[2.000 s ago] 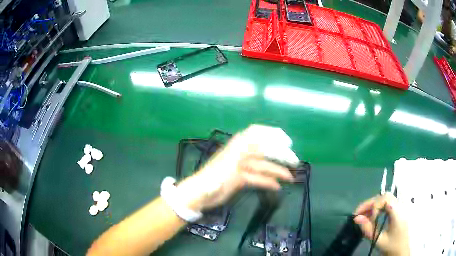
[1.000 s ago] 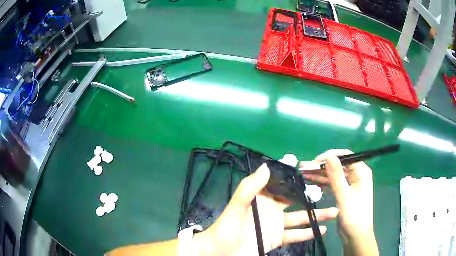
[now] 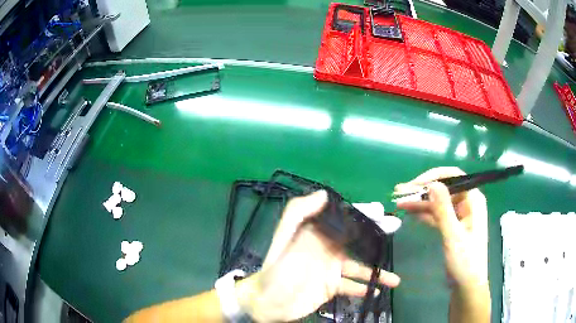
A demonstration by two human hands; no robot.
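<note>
My left hand (image 3: 303, 268), with a white band at the wrist, holds a black phone frame (image 3: 354, 230) by its solid dark end; the frame is blurred. White finger cots (image 3: 381, 216) show beside that end. My right hand (image 3: 460, 221) holds black-handled tweezers (image 3: 483, 179), pale tips pointing left, just right of the frame and apart from it. Whether the tips hold anything is too small to tell. Other black frames (image 3: 230, 230) lie overlapping on the green surface, partly hidden by my left hand.
Two clusters of white bits (image 3: 131, 252) lie at left. A single frame (image 3: 183, 86) lies beyond, near pale strips (image 3: 158, 74). A red mesh tray (image 3: 420, 63) holding small dark frames is at the back. A white dotted sheet (image 3: 540, 268) is at right. Metal machinery stands far left.
The single far frame has moved left along the green strip. Since two seconds ago, my left hand has taken up a frame, and the right hand has come from the white sheet with the tweezers.
</note>
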